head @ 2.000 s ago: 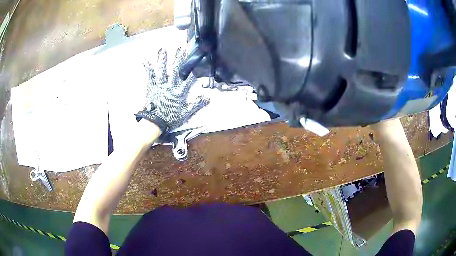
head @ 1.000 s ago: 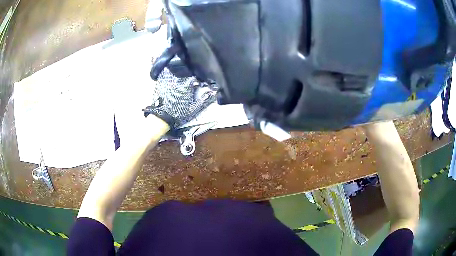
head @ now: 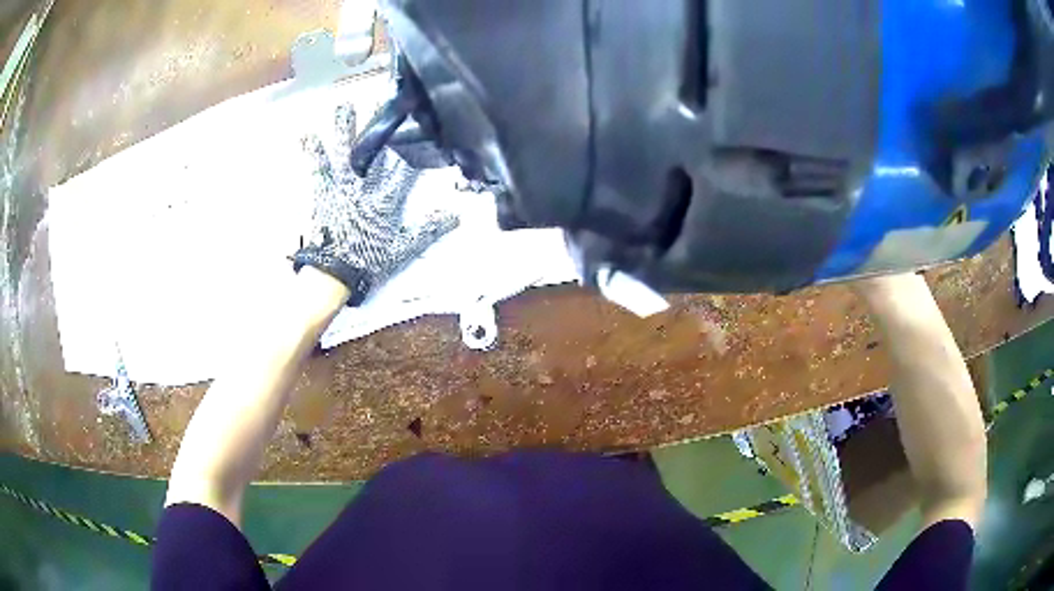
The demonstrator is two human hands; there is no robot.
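Observation:
The cloth cutting machine (head: 647,139), dark grey with a blue end, fills the upper right of the view and hides its blade. The white paper marker (head: 173,254) lies on the stack to its left. My left hand (head: 364,214), in a chain-mail glove with a dark strap, lies flat on the marker with fingers apart, beside the machine's front. One clamp (head: 477,326) grips the near edge of the stack, and another clamp (head: 124,402) sits at the near left corner. My right forearm reaches up behind the machine; the right hand itself is hidden by the motor.
The worn brown wooden table (head: 555,381) curves across the view. A grey-green clamp (head: 314,58) is at the far edge of the stack. White-topped cut bundles (head: 1032,248) lie at the right edge. A cardboard waste box (head: 861,473) with scraps stands below the table edge.
The machine has moved left compared with the first frame. My left hand, bunched by the machine a second ago, is spread flat again. The marker and its clamps have shifted slightly right in view.

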